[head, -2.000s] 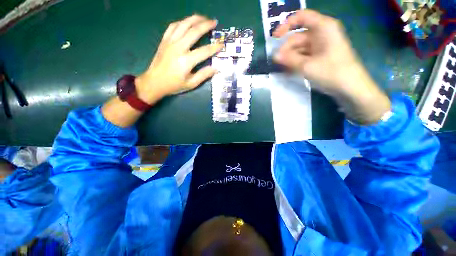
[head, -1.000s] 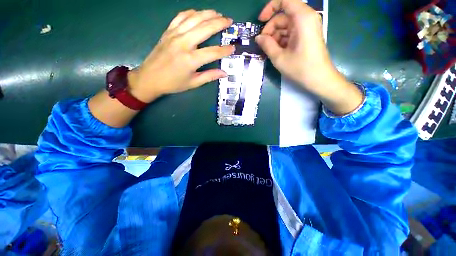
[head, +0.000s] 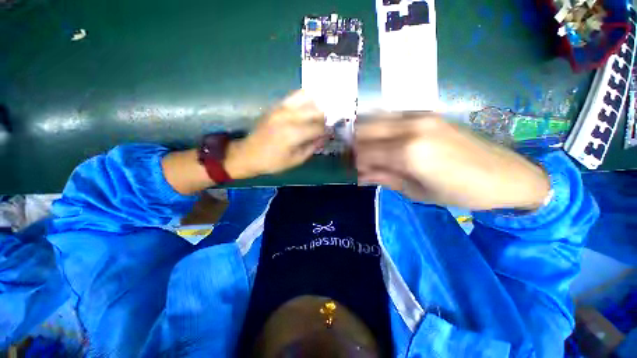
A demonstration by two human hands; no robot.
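The phone unit lies upright on the dark green mat in front of me, its circuit board end away from me. A black sticker lies on the circuit board. My left hand is at the near left part of the unit, fingers bent together at its lower edge. My right hand is blurred at the near right of the unit and covers part of it. Whether either hand grips anything cannot be told. The white sticker sheet lies right of the unit, black shapes at its far end.
A red-edged scrap bin with pale bits stands at the far right. A spare sticker sheet lies at the right edge. A clear bag with a green part lies near my right forearm. A small pale scrap lies far left.
Both hands have moved from the circuit board end down to the near end of the phone unit. The black sticker on the board is now uncovered. The unit sits slightly farther up in view.
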